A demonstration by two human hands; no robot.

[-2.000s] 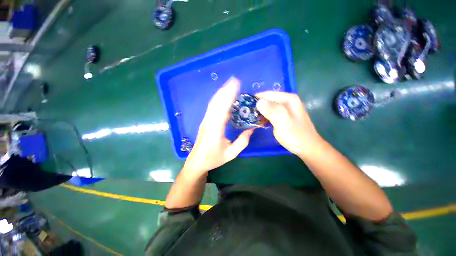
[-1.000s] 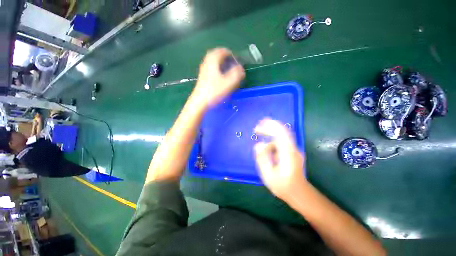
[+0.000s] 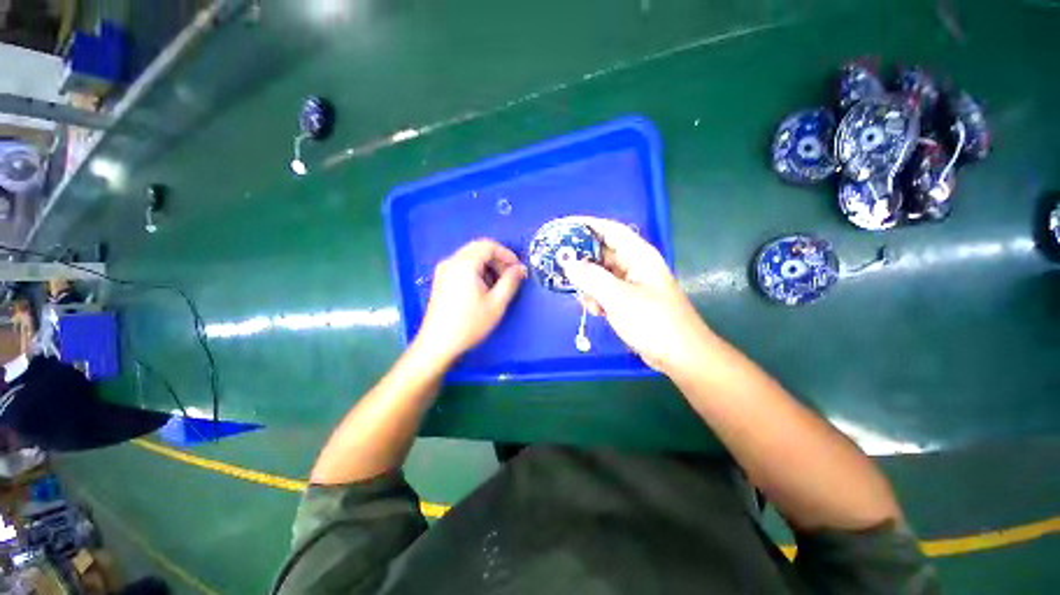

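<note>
My right hand (image 3: 639, 293) holds a motor stator with circuit board (image 3: 563, 251) above the blue parts tray (image 3: 529, 378), its blue-and-white face towards me. Its lead wire hangs down to a small white connector (image 3: 584, 344). My left hand (image 3: 471, 295) is just left of the unit, not touching it, with thumb and fingertips together. Whether a small ring is between those fingertips cannot be told. A thin ring (image 3: 505, 207) lies in the upper part of the tray. The tray's lower left corner is hidden by my left hand and forearm.
Stacked units (image 3: 878, 140) stand at the right, with a single unit (image 3: 795, 270) below them. Another unit is cut off at the right edge. Two small units lie at upper left. A black cable (image 3: 200, 331) and a person's dark cap (image 3: 64, 404) are at the left.
My left hand has come back from beyond the tray to above it and no longer holds a unit. My right hand now holds a unit with a hanging wire. The camera view has shifted.
</note>
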